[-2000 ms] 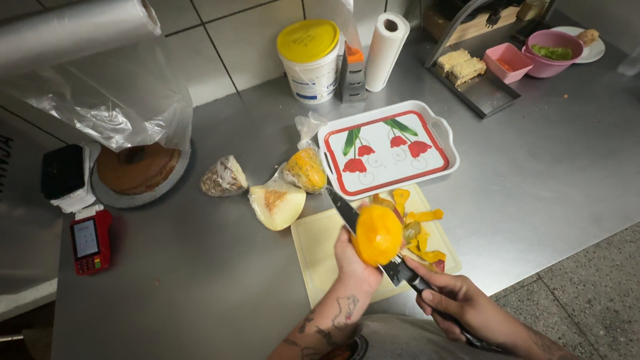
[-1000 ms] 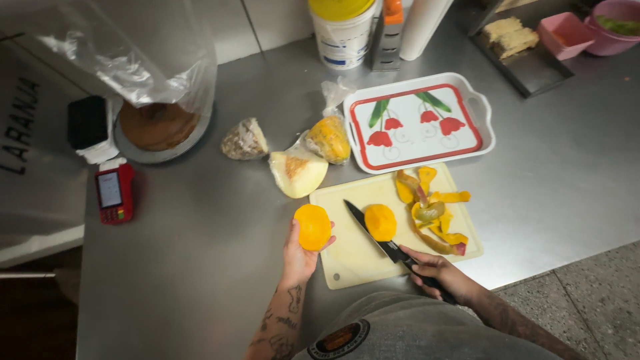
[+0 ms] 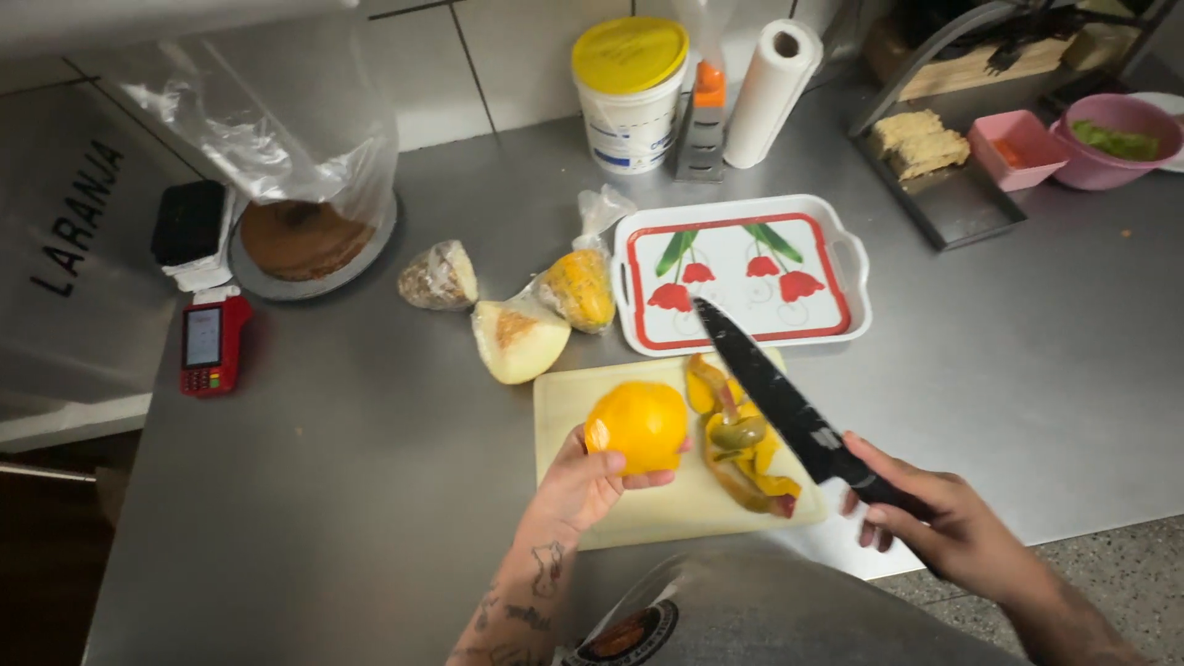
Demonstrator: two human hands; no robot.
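Observation:
My left hand (image 3: 592, 472) holds a peeled, orange-yellow mango (image 3: 638, 427) over the left part of a cream cutting board (image 3: 592, 518). In my right hand (image 3: 934, 518) is the black handle of a chef's knife (image 3: 772, 398); its dark blade points up and left, above the board's right side and the tray's near edge. The blade is apart from the fruit. Curled yellow and green peels (image 3: 749, 453) lie on the board beneath and beside the blade. Whether the fruit is whole or cut cannot be told from this side.
A floral tray (image 3: 740, 277) stands behind the board. Left of it are wrapped papaya (image 3: 583, 287), melon (image 3: 523, 342) and another wrapped piece (image 3: 439, 276). Further back are a yellow-lidded bucket (image 3: 631, 92), a grater (image 3: 703, 129) and paper towels (image 3: 772, 92). A card terminal (image 3: 211, 344) and a cake (image 3: 301, 242) stand left.
A second ago two orange pieces showed apart, one in my left hand, one on the board; now one rounded form shows in my left hand. The knife has risen off the board.

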